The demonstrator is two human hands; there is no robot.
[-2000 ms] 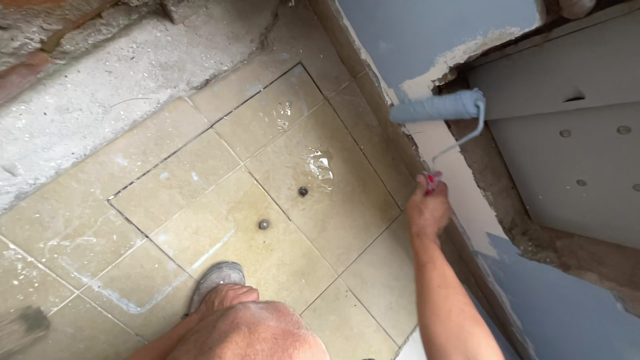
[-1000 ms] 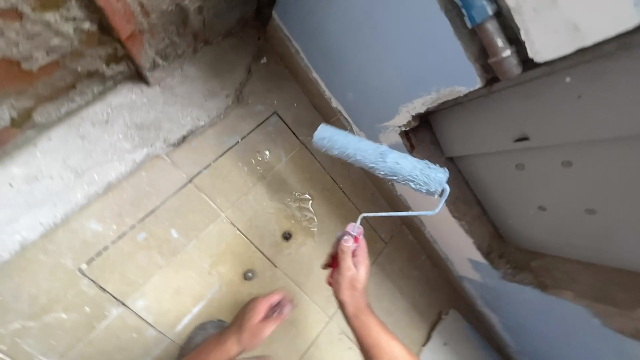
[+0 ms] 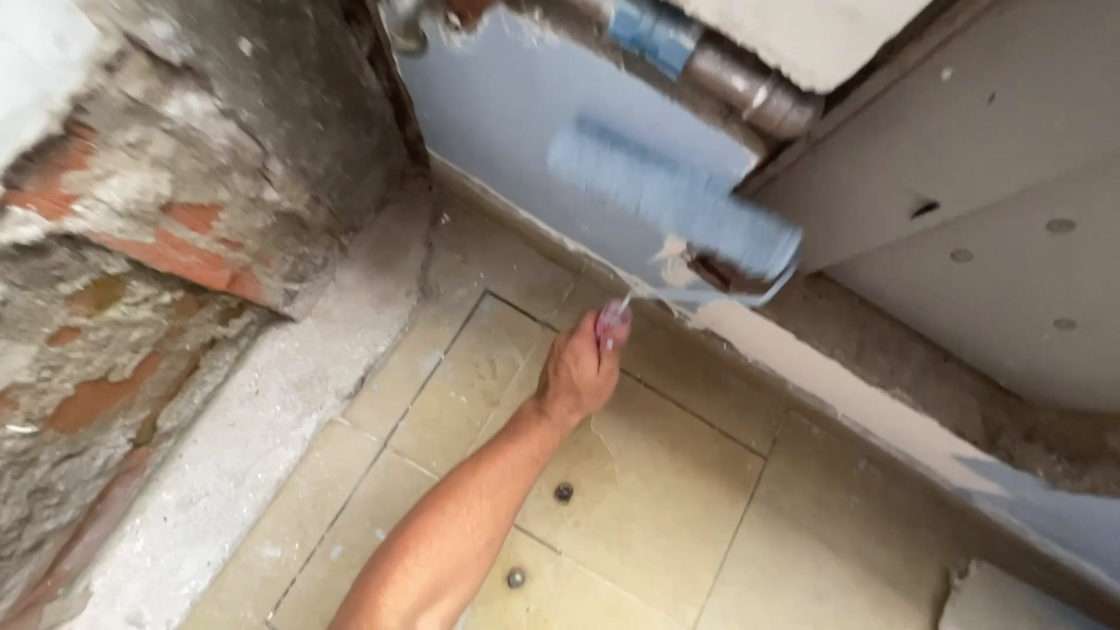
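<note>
My right hand [image 3: 579,363] grips the handle of a paint roller [image 3: 674,199], its arm reaching up from the bottom of the view. The roller's fuzzy sleeve is coated in light blue paint and blurred; a bent wire frame joins it to the handle. It is in front of the low wall strip [image 3: 490,96], which is painted light blue at the upper left and bare pale further right. Whether the sleeve touches the wall, I cannot tell. My left hand is out of view.
Beige floor tiles [image 3: 665,455] bear two small round metal fittings. Broken brick and mortar [image 3: 157,227] stand at the left above a rough concrete ledge [image 3: 219,455]. A pipe [image 3: 752,87] runs above the blue wall, near a grey panel [image 3: 989,227] at the right. A pale board piece [image 3: 1006,604] lies bottom right.
The view has swung toward the wall corner and brickwork. My right hand has brought the roller from over the floor edge to in front of the blue wall. My left hand, seen one second ago, has left view.
</note>
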